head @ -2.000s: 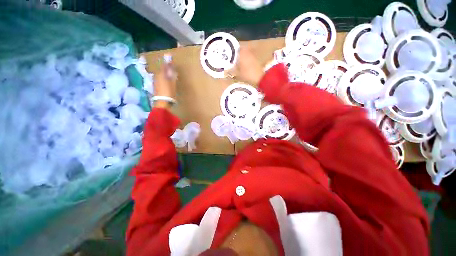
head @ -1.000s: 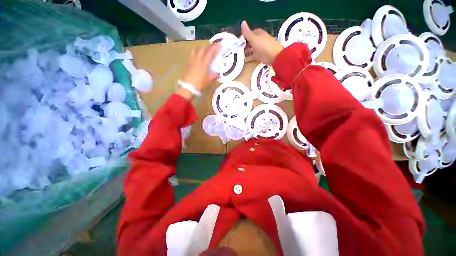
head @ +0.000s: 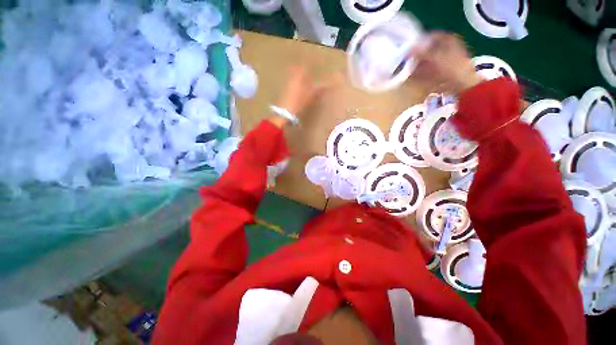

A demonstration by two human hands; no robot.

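Observation:
My right hand, blurred, holds a round white base by its right edge over the far edge of the tan board. A pale cover seems to lie across its centre, but blur hides the detail. My left hand is over the board, blurred, with its fingers apart and nothing visible in it. Another white base lies on the board below the hands. Loose translucent covers lie beside it, near my body. A base with a pale tail lies to their right.
A bulk heap of covers in green sheeting fills the left. Overlapping bases with covers lie at the right. The green conveyor carries white discs beyond the board. A metal frame arm ends at the far edge.
My right hand has moved right with the base, which was between both hands. My left hand has come off it. The view has shifted, and the conveyor shows more discs.

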